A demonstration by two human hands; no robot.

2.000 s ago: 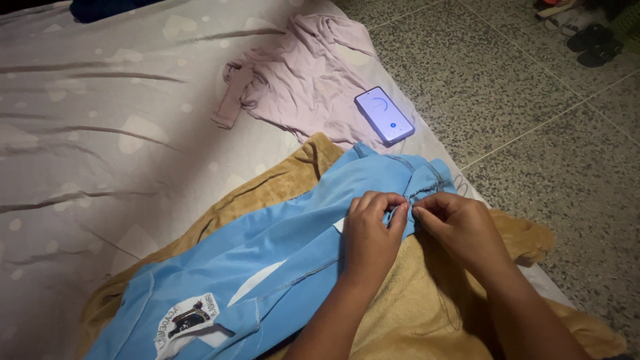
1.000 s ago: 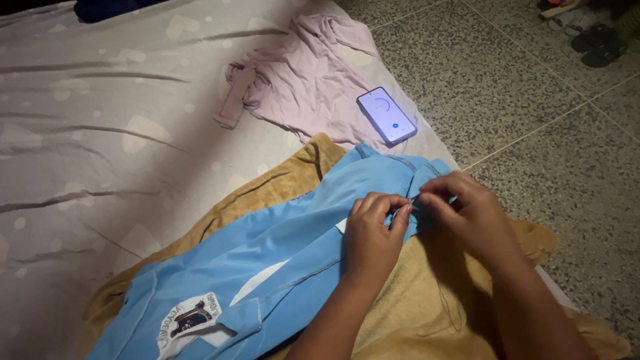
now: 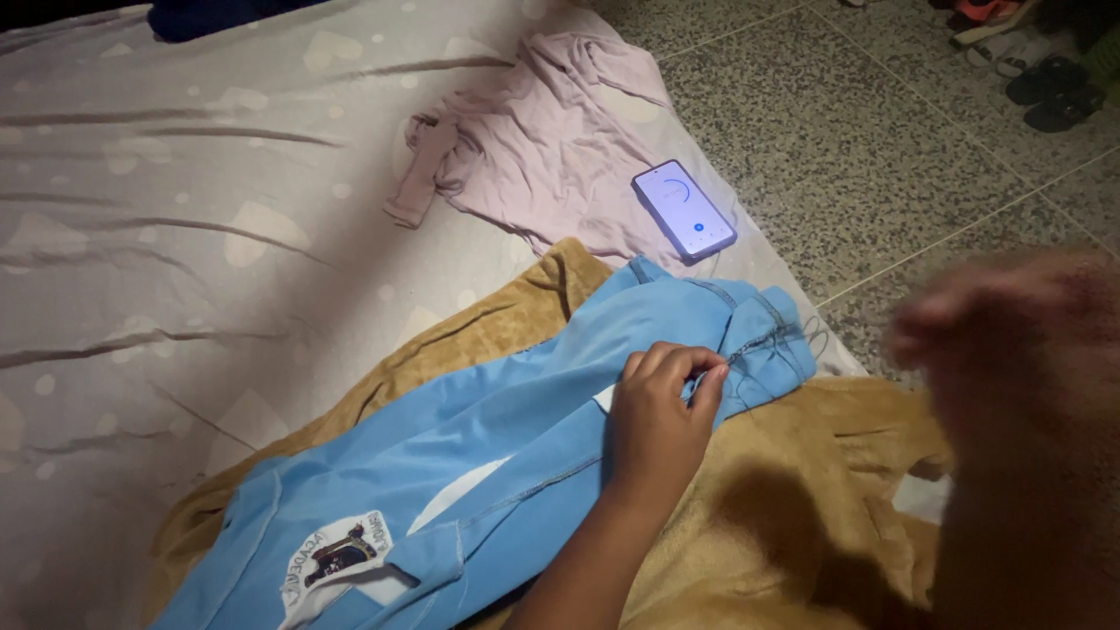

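Note:
A light blue garment (image 3: 490,394) with dark seam stitching and a printed badge lies across a tan plush blanket (image 3: 787,490). My left hand (image 3: 669,394) pinches the blue cloth between thumb and fingers, at the seam near its right end. Loose dark thread (image 3: 809,337) loops out from that seam. My right hand (image 3: 1006,306) is raised off the cloth at the right, badly blurred; whether its fingers hold anything cannot be made out.
A lit phone (image 3: 685,210) rests on a pink garment (image 3: 560,131) near the edge of the bed, which has a heart-patterned sheet (image 3: 262,236). Footwear (image 3: 1054,92) lies on the speckled tile floor (image 3: 831,157). A dark blue cloth (image 3: 219,17) is at the top left.
My right hand has moved from the seam, beside my left hand, out to the right and away from the cloth. My left hand has stayed on the blue garment.

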